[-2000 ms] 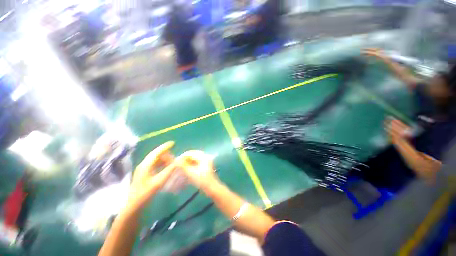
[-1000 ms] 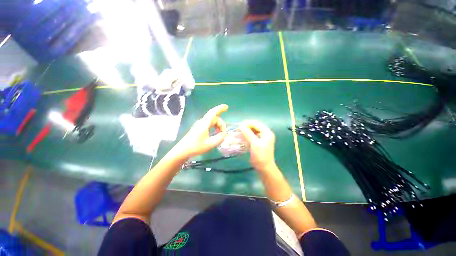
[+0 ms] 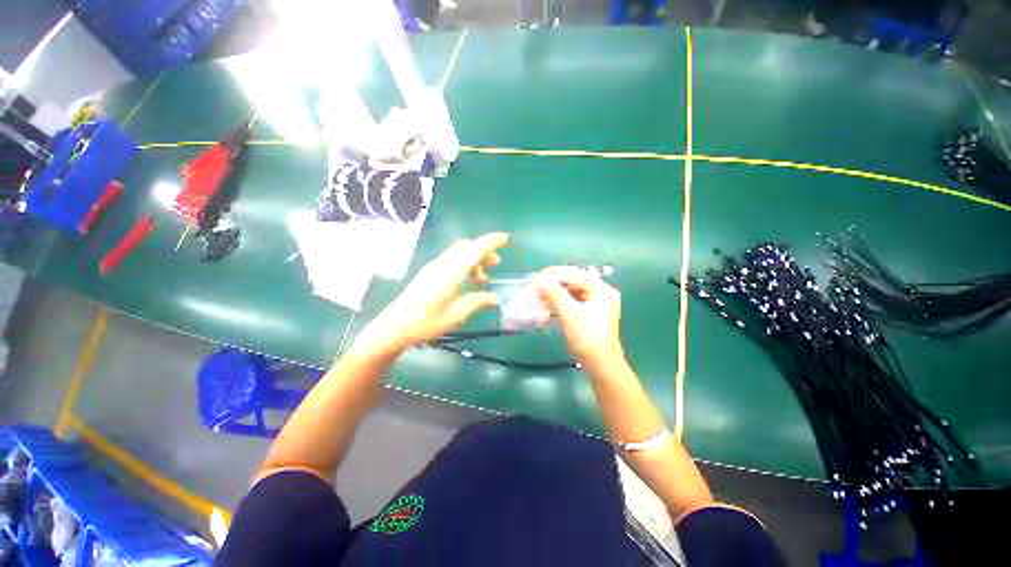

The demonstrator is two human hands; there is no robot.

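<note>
My right hand (image 3: 588, 316) pinches a small clear plastic bag (image 3: 521, 305) above the green mat, in front of my body. The bag's contents are too small to tell. My left hand (image 3: 443, 294) is at the bag's left side with thumb and fingers apart; no object shows in it. A few black cables (image 3: 499, 360) lie on the mat below the hands, partly hidden by the right hand.
Loose black harness bundles (image 3: 820, 354) lie at right. A white machine (image 3: 383, 199) with dark curved parts stands left of centre. Red wire bundles (image 3: 205, 183) and a blue crate (image 3: 80, 177) are at far left. A blue stool (image 3: 233, 390) stands below the bench edge.
The view has turned and steadied since the first frame. My left thumb and fingers have spread away from the bag; my right hand still holds it.
</note>
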